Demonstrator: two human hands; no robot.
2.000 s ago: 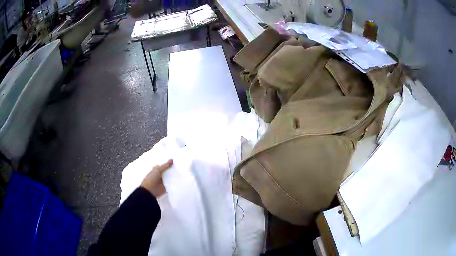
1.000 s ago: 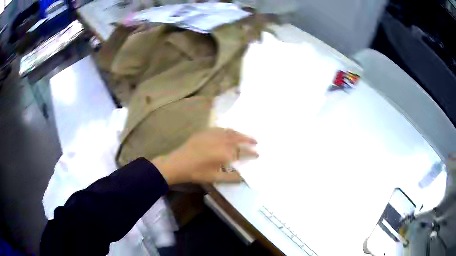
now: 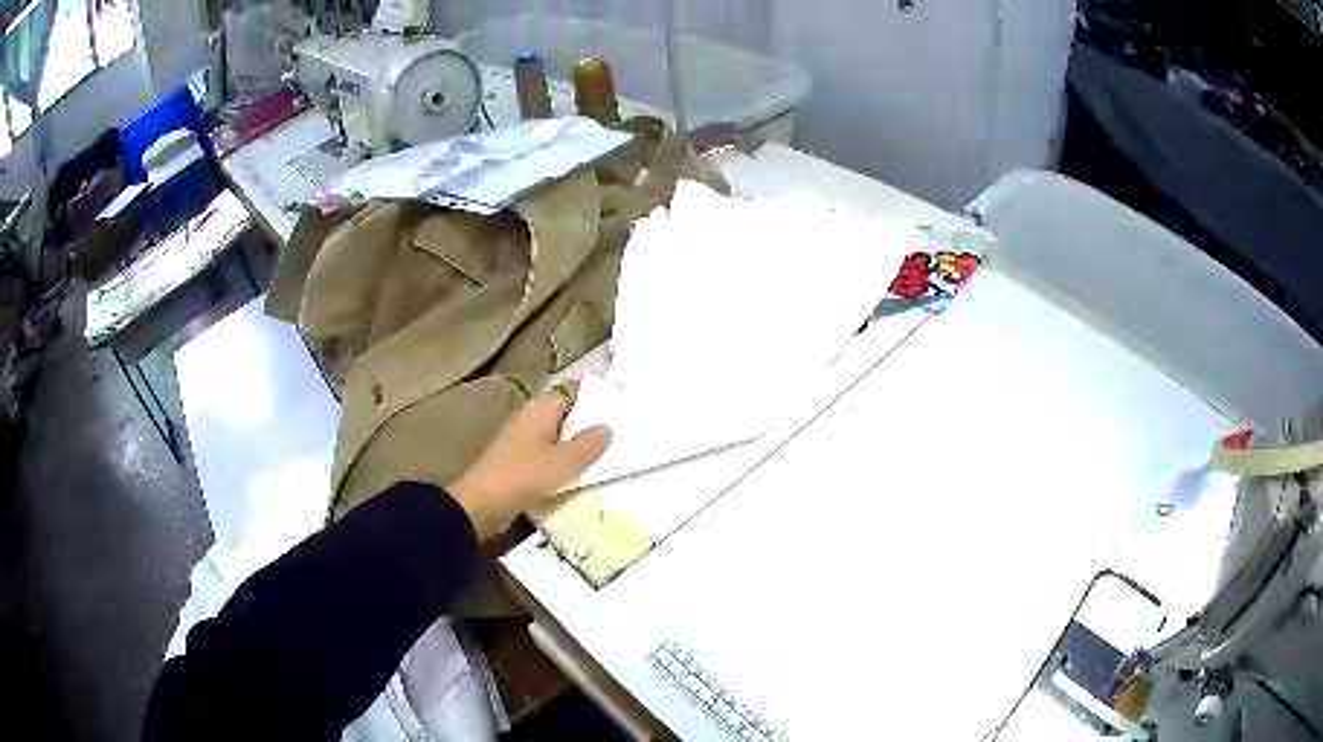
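My left hand [image 3: 530, 461] grips the near left corner of the stack of white cut pieces [image 3: 726, 326], thumb on top. The stack lies on the pale board [image 3: 602, 536], whose yellowed corner shows below the hand. At the lower right is the sewing machine head [image 3: 1262, 609], cut off by the frame edge, with the metal needle plate [image 3: 1088, 660] uncovered beside it. My right hand is not in view.
A brown garment [image 3: 435, 334] with papers [image 3: 479, 163] on it is heaped left of the stack. A printed sheet [image 3: 929, 276] lies beyond the stack, a translucent bin [image 3: 1146, 305] behind. Another sewing machine [image 3: 392, 87] and thread cones [image 3: 594, 90] stand at the back left. A ruler mark [image 3: 711, 693] runs near the front edge.
The view has swung right from the white heap to the machine table. My left hand has left the heap, come over to the stack and taken hold of its corner.
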